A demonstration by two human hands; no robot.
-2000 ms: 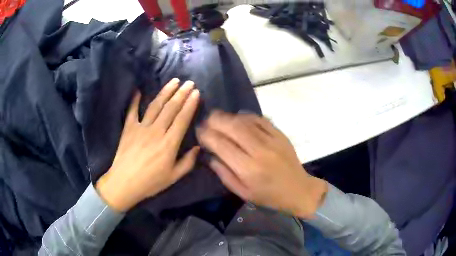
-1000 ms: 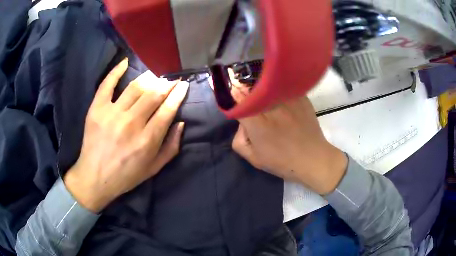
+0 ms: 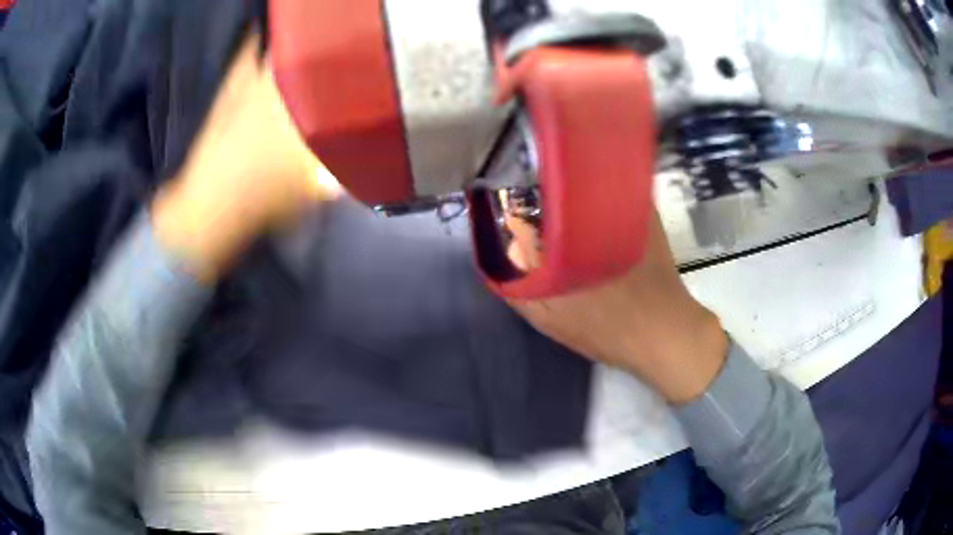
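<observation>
The dark garment panel [image 3: 408,334] lies on the white tabletop under the sewing machine head [image 3: 444,94], its lower part blurred. My left hand [image 3: 246,157] is blurred at the panel's upper left, beside the red face cover [image 3: 340,99]; its fingers are partly hidden and its grip cannot be told. My right hand [image 3: 627,313] is partly hidden behind the red take-up lever guard [image 3: 601,167]; a fingertip shows through the guard's opening. The needle area is mostly hidden.
More dark cloth is heaped at the left [image 3: 63,230]. A pale ribbed knob [image 3: 721,219] is blurred under the machine arm. Purple-navy cloth [image 3: 878,387] hangs past the tabletop's curved front edge [image 3: 627,465]. A yellow object [image 3: 933,261] is at the far right.
My left hand has moved up and away from the near cloth. The panel's near edge has moved forward, baring the front of the tabletop. My right hand has shifted slightly, further behind the guard.
</observation>
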